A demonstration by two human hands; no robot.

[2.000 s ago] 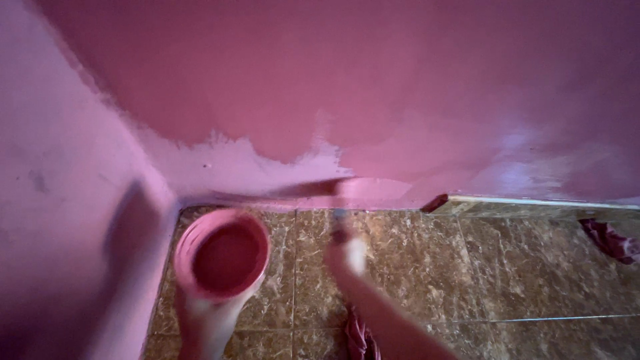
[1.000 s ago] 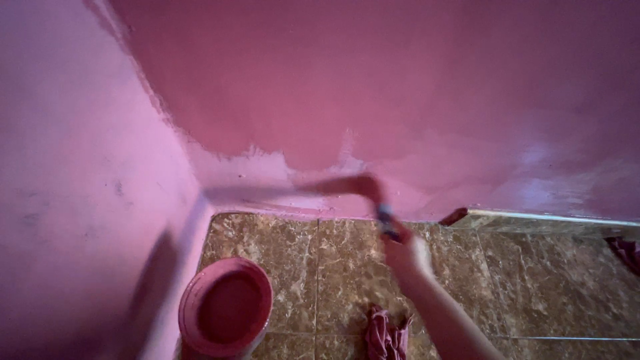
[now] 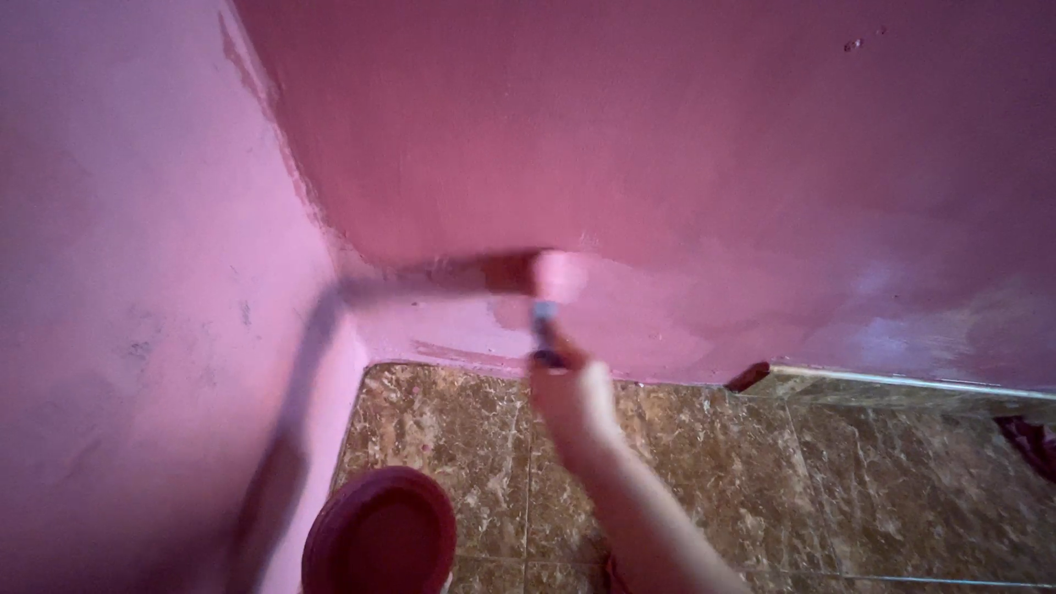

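Observation:
My right hand (image 3: 573, 404) is closed around the handle of a paintbrush (image 3: 544, 318). The brush head is blurred and lies against the low part of the wall (image 3: 528, 148), where darker pink paint meets a paler pink band. A round pink container of paint (image 3: 379, 536) is at the bottom left of the view, over the floor. Of my left hand only a sliver of skin shows at the container's lower right edge, so its grip is hidden.
A pale pink side wall (image 3: 165, 289) meets the painted wall at a corner on the left. The floor (image 3: 685, 437) has brown marbled tiles. A tile skirting strip (image 3: 891, 384) begins right of the hand, and a dark red cloth (image 3: 1027, 441) lies at the right edge.
My right hand with the brush has moved left along the wall since a second ago. The container now sits lower in view. Darker paint covers more of the pale patch near the brush.

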